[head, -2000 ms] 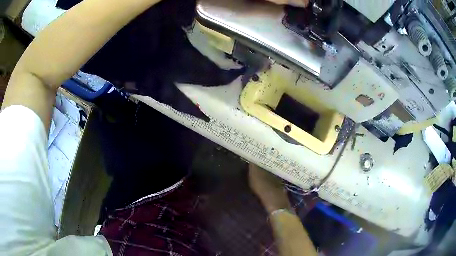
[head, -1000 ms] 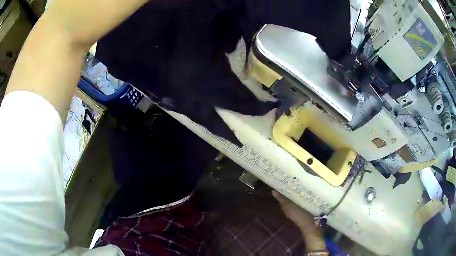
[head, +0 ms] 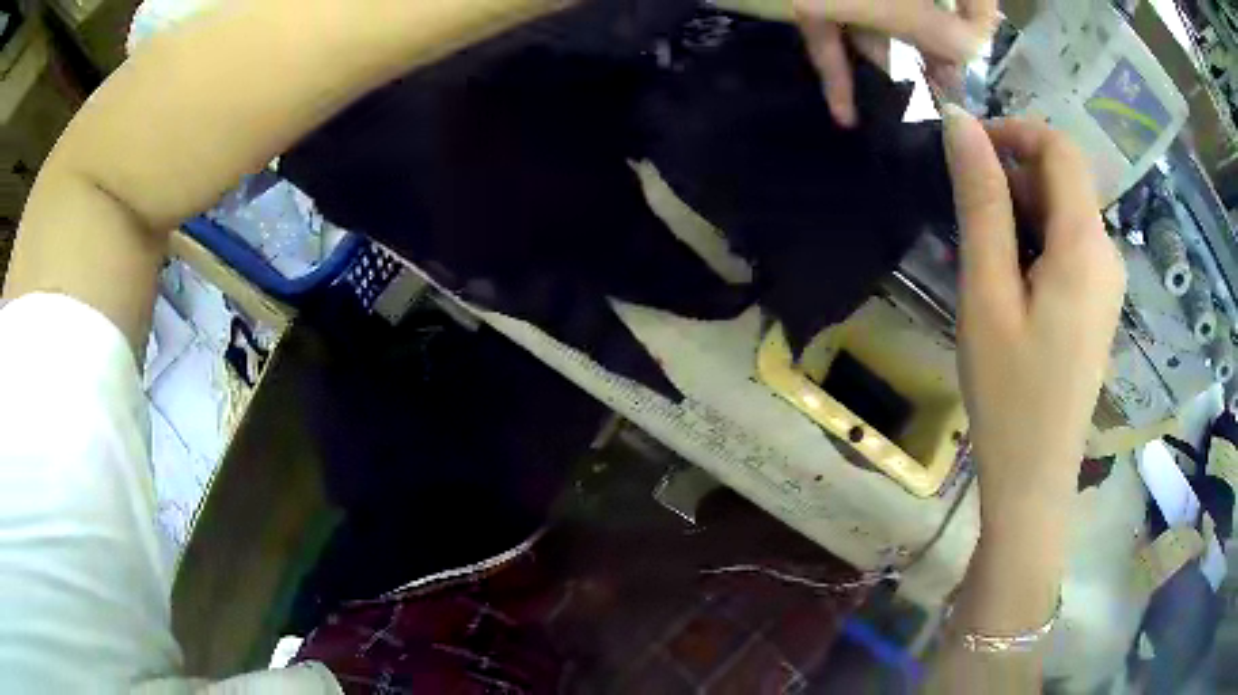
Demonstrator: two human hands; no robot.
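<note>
A large dark garment piece [head: 516, 177] is spread over the left part of the machine table and up over the silver cloth plate. My left hand [head: 903, 41] is at the top, holding the cloth's upper edge between its fingers. My right hand [head: 1039, 258] pinches the same edge just beside it, thumb and fingers together near a small white patch. The overlock machine's grey-white head [head: 1107, 109] stands behind my right hand. The needle area is hidden by the cloth and my hands.
The yellow frame [head: 855, 432] with its dark opening is below the cloth, partly covered. A ruler scale [head: 706, 432] runs along the table edge. A blue plastic basket [head: 292, 278] and a carton of white pieces [head: 183, 407] are at left. Dark and white scraps lie at far right.
My right hand has come up from below the table edge to the cloth beside my left hand. The cloth's edge has moved off the machine head and now covers most of the silver plate.
</note>
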